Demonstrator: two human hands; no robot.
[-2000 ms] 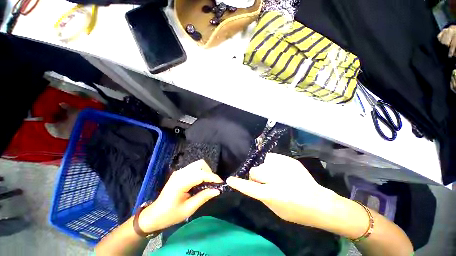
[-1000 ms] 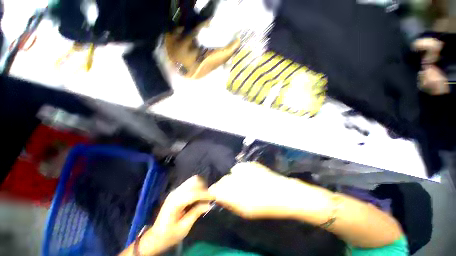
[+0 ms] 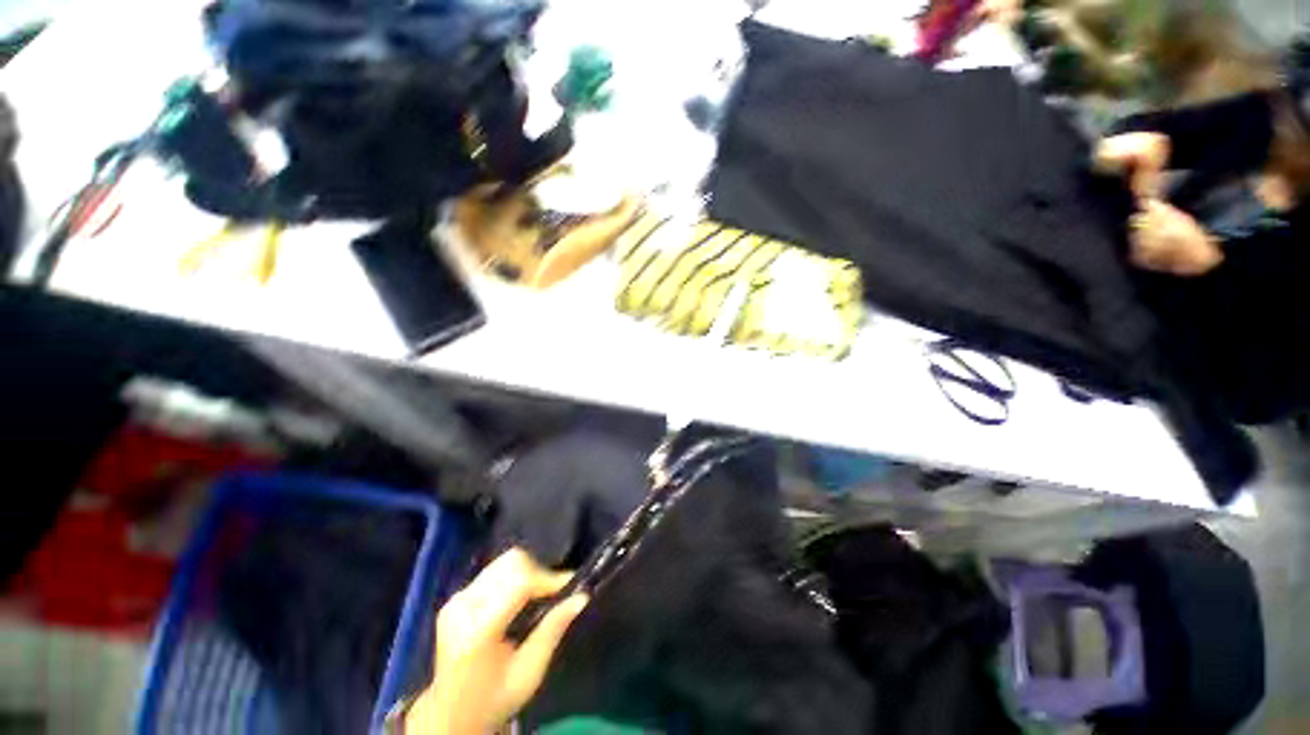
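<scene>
A narrow glittering black trim runs from the table edge down to my left hand. My left hand holds its lower end between thumb and fingers, above my lap. Black garment fabric hangs and lies beside and below the trim. A small pale spot shows where the trim meets the table edge. No needle can be made out in the blur. My right hand is not in the picture.
On the white table lie a smartphone, tan container, yellow striped bundle, scissors and black cloth panel. Another person's hands are at right. A blue crate and purple stool stand below.
My right hand has left the trim and gone out of the picture. My left hand still holds the trim. The view has tilted up, showing more of the table's far side.
</scene>
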